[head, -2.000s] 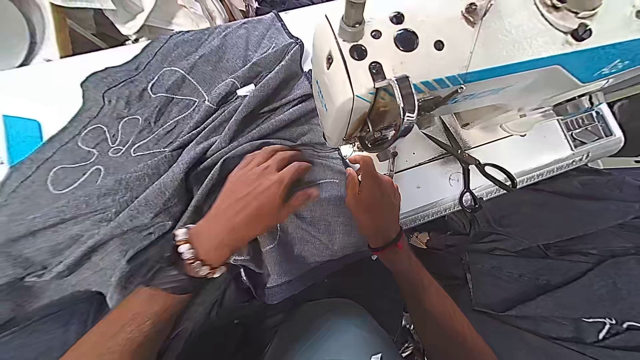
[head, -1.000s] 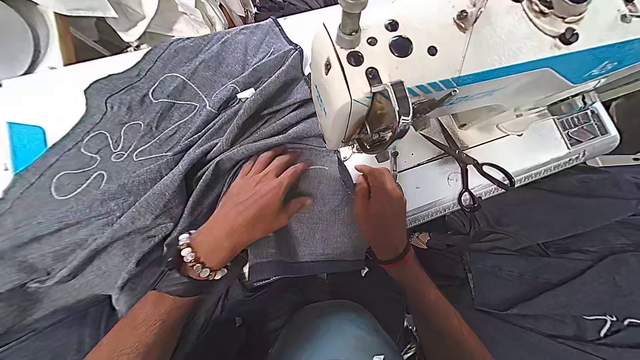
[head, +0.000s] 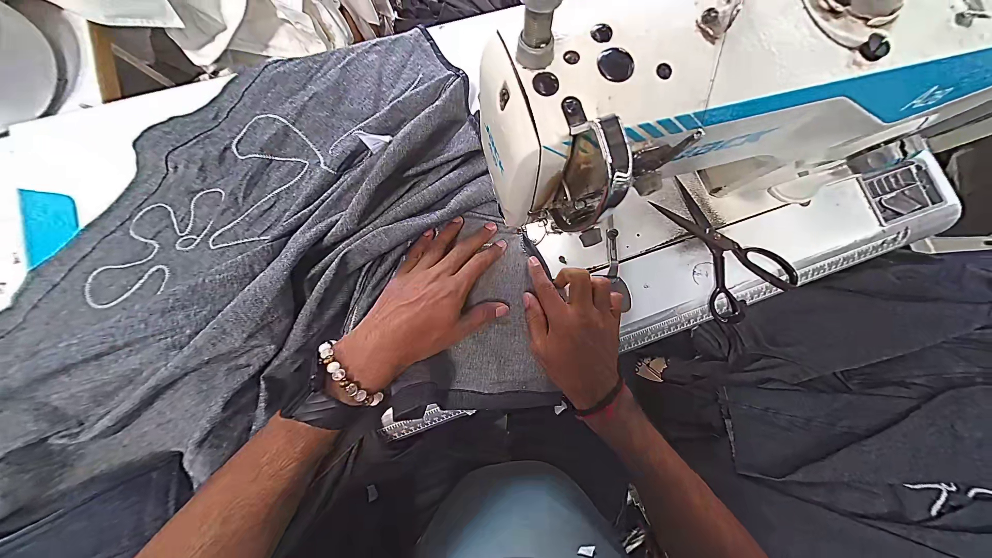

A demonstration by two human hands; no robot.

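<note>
Grey fabric with white looped stitching (head: pixel 310 201) spreads over the bed of a white and blue sewing machine (head: pixel 519 139). My left hand (head: pixel 426 302) lies flat on it, fingers spread, just left of the needle area. On the fabric's right edge, close to the presser foot (head: pixel 535 229), rests my right hand (head: pixel 570 325), index finger pointing forward and the other fingers curled; whether it pinches the cloth is hidden. A beaded bracelet is on my left wrist. Black-handled scissors (head: pixel 721 248) lie partly spread on the machine bed to the right.
Dark fabric (head: pixel 852 372) is heaped at the right, below the machine bed. A ruler strip (head: pixel 666 329) runs along the bed's front edge. White cloth pieces (head: pixel 271 27) are piled behind the table at the upper left. My knee (head: pixel 519 511) is beneath the table edge.
The fabric under my hands now lies flatter, with its lower edge straighter than two seconds ago. My right index finger has straightened along the fabric's edge. The scissors have stayed where they were.
</note>
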